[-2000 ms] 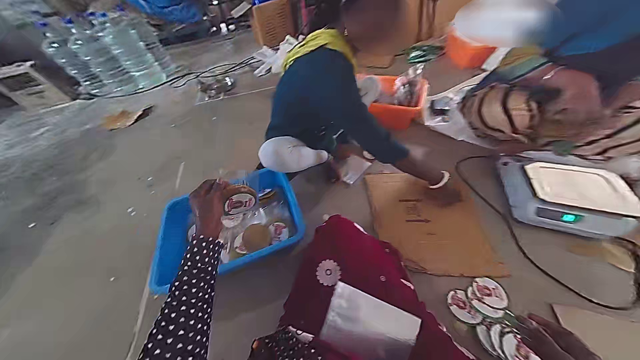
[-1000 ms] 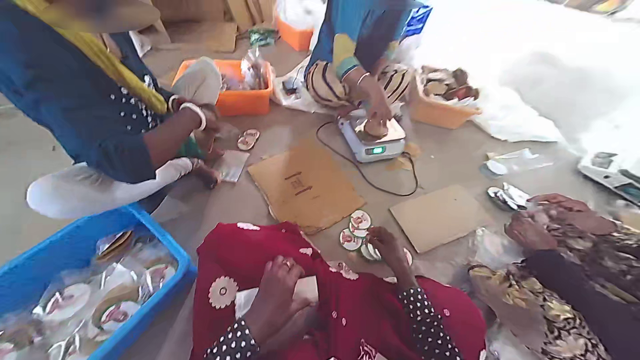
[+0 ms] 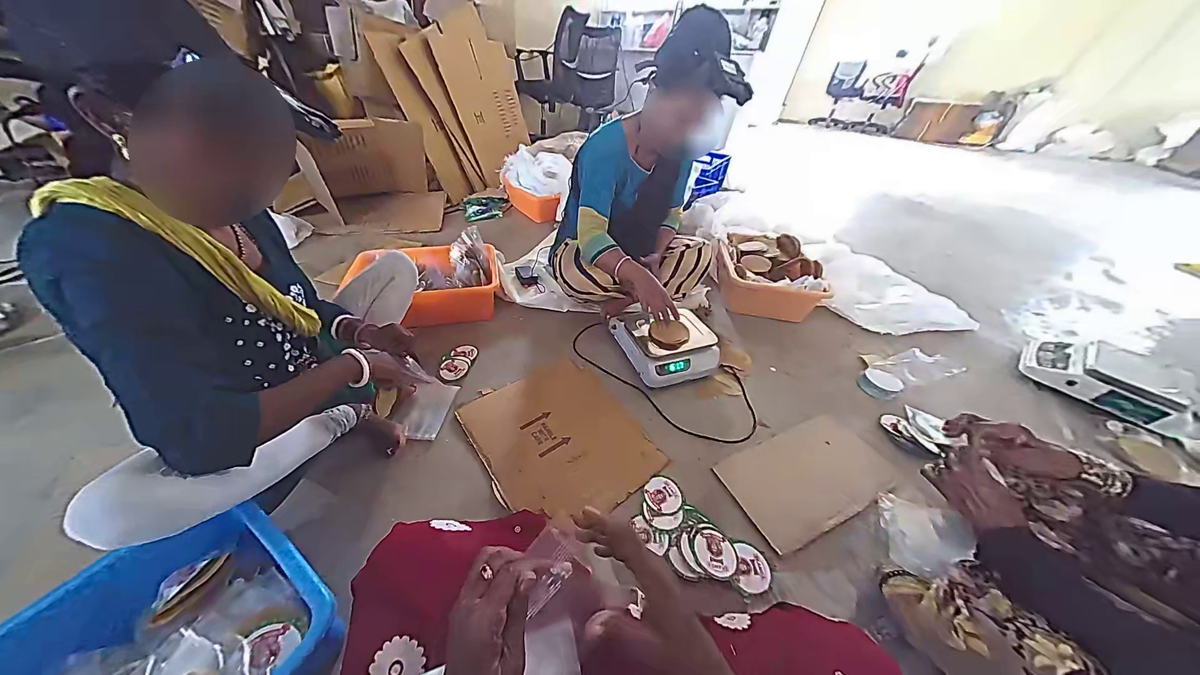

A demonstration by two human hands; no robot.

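Over my lap in dark red cloth with white flowers, my left hand (image 3: 492, 609) grips a clear plastic bag (image 3: 551, 567) by its upper part. Beside it my right hand (image 3: 647, 595) is raised with fingers spread, slightly blurred; whether it touches the bag I cannot tell. Just beyond my right hand lies a loose pile of round printed labels (image 3: 712, 553) on the floor. A blue tub (image 3: 305, 572) at the lower left holds clear bags with round brown pieces and printed round labels inside.
Flat cardboard sheets (image 3: 562, 441) (image 3: 808, 483) lie ahead. A co-worker at left handles a bag (image 3: 427, 408); another presses brown discs (image 3: 667, 332) on a digital scale (image 3: 664, 361) with a cable. Orange tubs (image 3: 450, 305) (image 3: 773, 300) stand behind. A third person's hands (image 3: 994, 469) are at right, near another scale (image 3: 1111, 384).
My right hand has left the round labels and come back over my lap near my left hand. My left hand now holds the clear bag up. The view has tilted up.
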